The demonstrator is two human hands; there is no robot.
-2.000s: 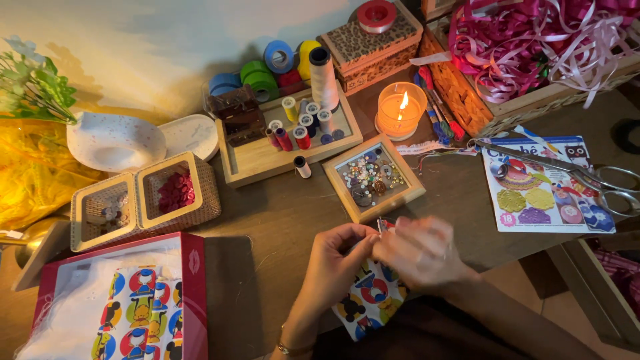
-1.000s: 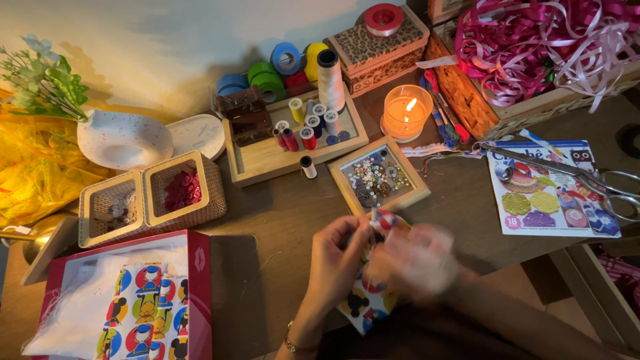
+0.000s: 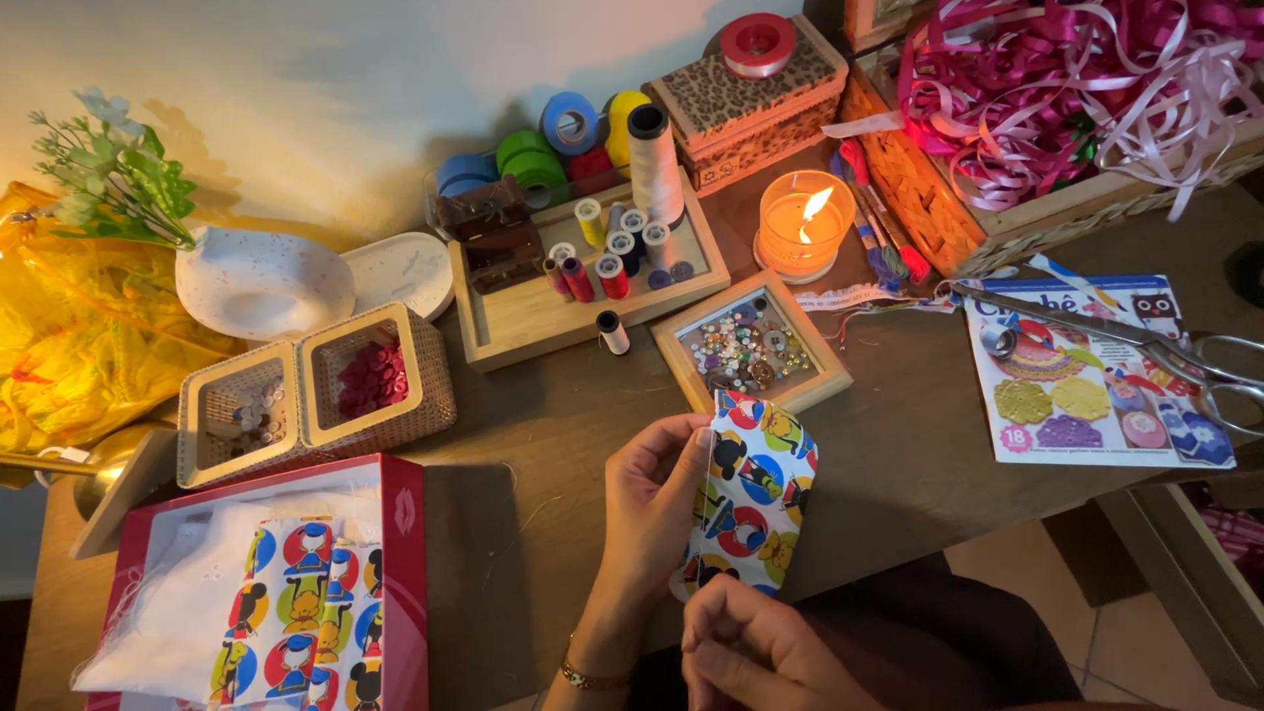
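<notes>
My left hand (image 3: 657,484) pinches the upper left edge of a piece of cartoon-print cotton fabric (image 3: 755,494) between thumb and fingers. A white thread runs down along the fabric's left edge. Below, at the lower end of the fabric, my right hand (image 3: 760,642) is curled with thumb and fingertips together; whether a needle is between them cannot be seen. Just above the fabric stands a wooden frame tray of beads and buttons (image 3: 752,341). A small spool of white thread (image 3: 613,334) stands to its left.
Beyond my hands, a lit candle in a glass (image 3: 805,225) stands near a wooden tray with thread spools (image 3: 592,331). Metal scissors (image 3: 1136,341) lie on a crochet magazine (image 3: 1096,434) at right. At left are woven button baskets (image 3: 326,434) and a red box (image 3: 405,553) holding fabric.
My right hand has moved down, away from my left hand. The printed fabric, mostly covered by my hands before, now shows spread out beside my left hand.
</notes>
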